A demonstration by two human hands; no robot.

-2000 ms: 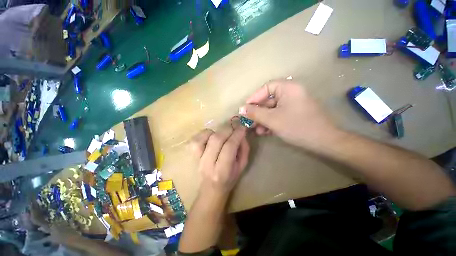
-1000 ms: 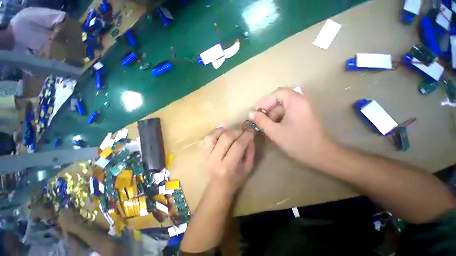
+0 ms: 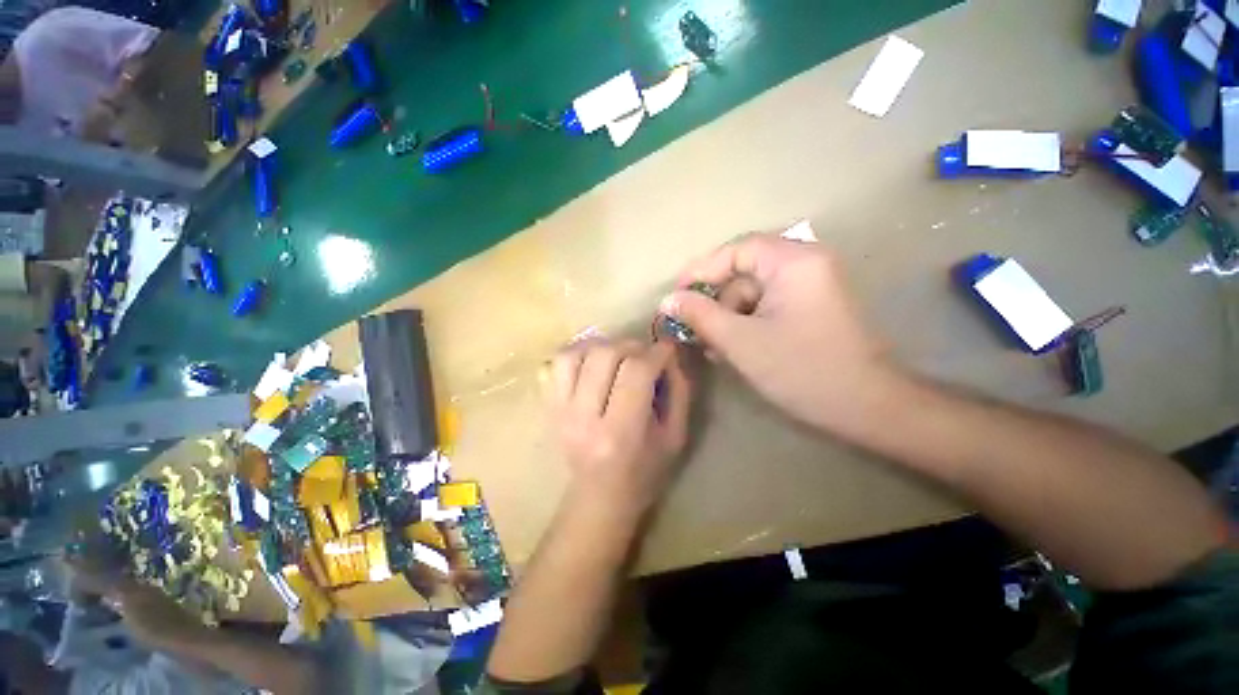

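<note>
My right hand pinches a small green circuit board between thumb and fingers above the tan bench. My left hand is just left of it, fingers curled around a blue battery that shows only as a sliver. Thin dark lead wires loop between the two hands. Most of the battery is hidden by my left fingers, and part of the board by my right fingertips.
Blue packs with white faces lie on the bench at right, with a cluster beyond. A loose white pad lies at the back. A dark bar stands beside an amber and green heap. Batteries lie on the green conveyor.
The batteries on the conveyor have shifted right in the picture, and a green board has appeared near its top. My hands stay close together; the board's angle in my right fingers has changed slightly.
</note>
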